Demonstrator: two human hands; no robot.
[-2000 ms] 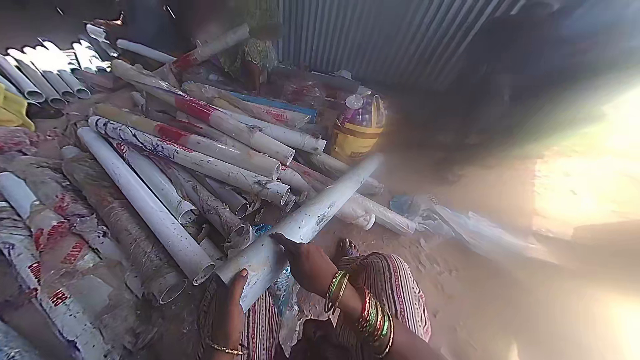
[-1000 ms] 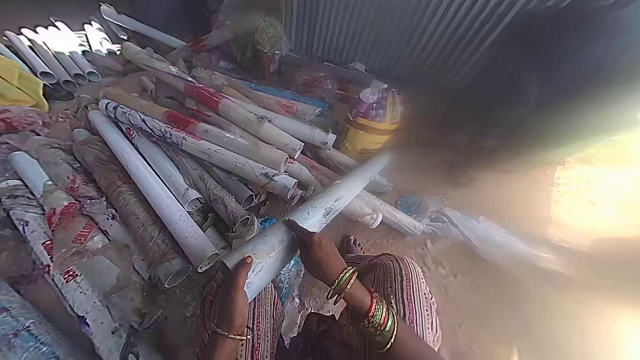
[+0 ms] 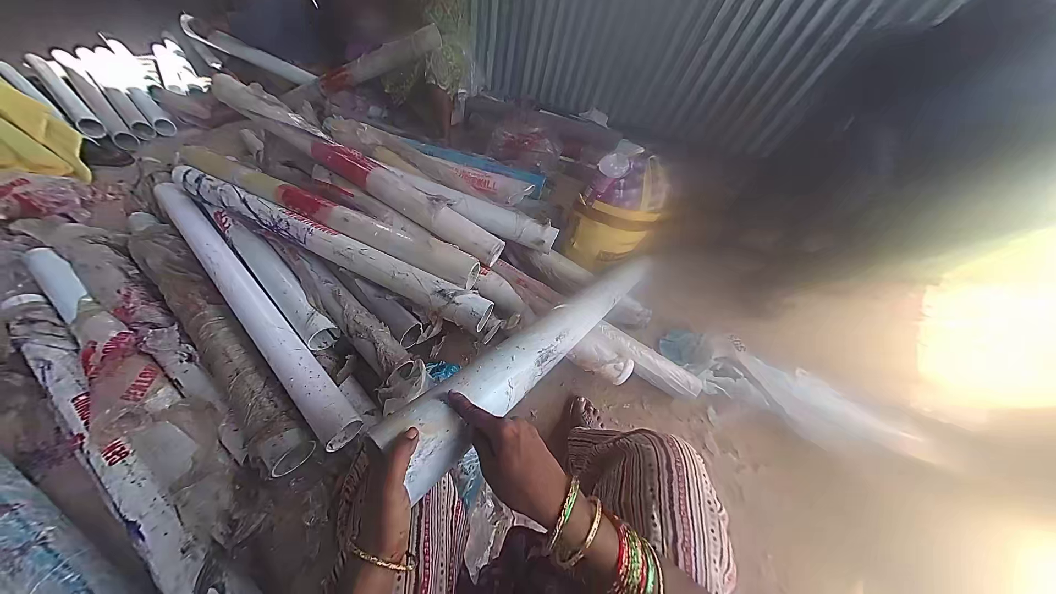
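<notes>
A white plastic pipe (image 3: 520, 363) with grey smudges lies slanted across my lap, its far end pointing up and to the right. My left hand (image 3: 388, 495) is against its near end, with the thumb up along the rim. My right hand (image 3: 503, 454) rests on the pipe a little farther along, the index finger touching its upper surface; the other fingers are curled, and whether they grip is unclear. Several bangles circle my right wrist. Below the pipe, crumpled clear plastic film (image 3: 491, 536) lies between my knees.
Many pipes, some in torn printed wrapping (image 3: 132, 379), are heaped at left and ahead. A yellow bag (image 3: 615, 223) stands beyond the held pipe. Plastic sheeting (image 3: 792, 396) lies on the ground at right. Behind rises a corrugated metal wall (image 3: 627, 66). Another person's patterned garment (image 3: 445, 49) shows behind the heap.
My right hand has shifted slightly on the pipe, and its index finger now extends toward the near end. My left hand stays at that end.
</notes>
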